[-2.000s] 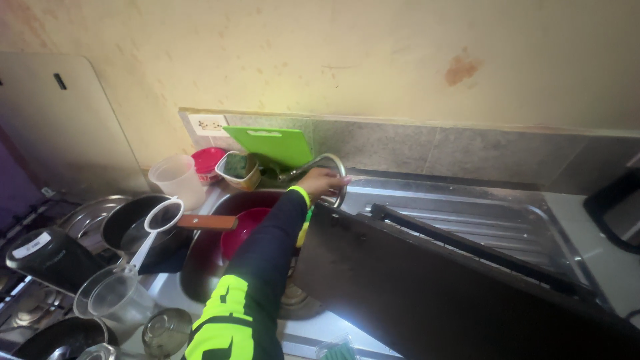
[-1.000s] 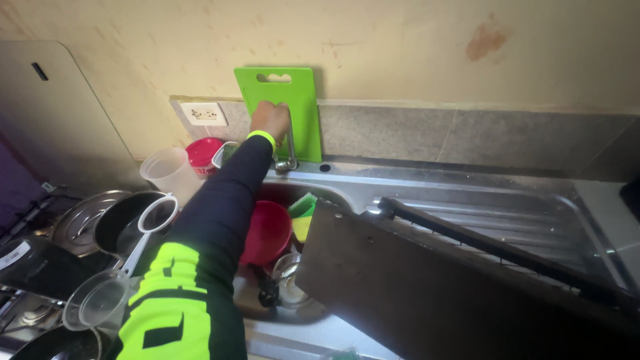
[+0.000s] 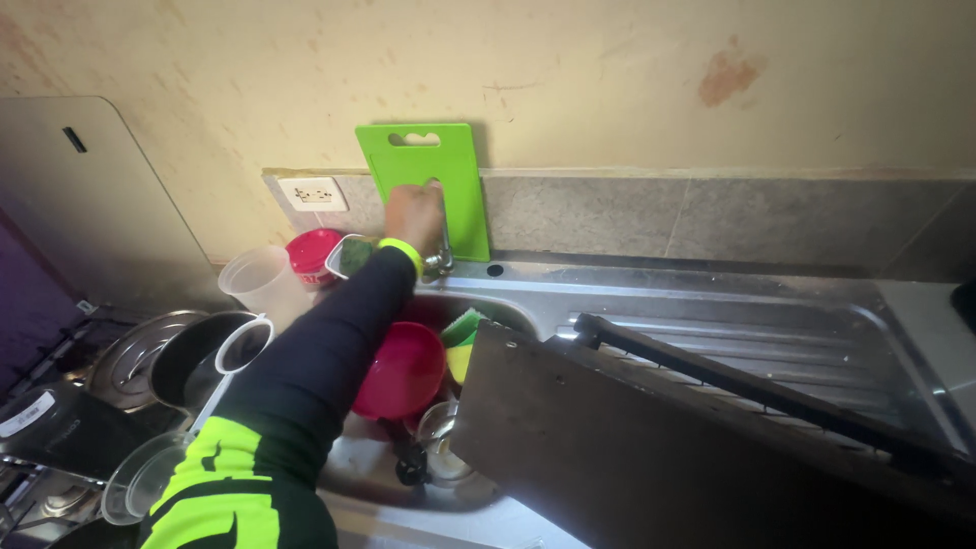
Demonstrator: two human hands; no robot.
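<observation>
My left hand (image 3: pixel 414 217), in a black and neon-yellow sleeve, is closed around the curved spout of a metal faucet (image 3: pixel 444 229) behind the sink; its fingertips are partly hidden. Just behind it, a green cutting board (image 3: pixel 465 183) stands upright against the wall. A dark metal panel (image 3: pixel 625 457) lies across the lower right, over part of the sink basin. In the basin are a red bowl (image 3: pixel 404 374), a green and yellow sponge (image 3: pixel 460 358) and a clear glass dish (image 3: pixel 444 450). My right hand is out of view.
Left of the sink stand a translucent plastic container (image 3: pixel 263 286), a red-lidded tub (image 3: pixel 313 252), a dark pot (image 3: pixel 191 366), a white-rimmed strainer (image 3: pixel 244 343) and a clear cup (image 3: pixel 149 476). A black bar (image 3: pixel 724 381) crosses the ribbed drainboard (image 3: pixel 808 343).
The green cutting board, tilted two seconds ago, now stands upright. The faucet spout has swung from the right toward the wall, with my left hand at it.
</observation>
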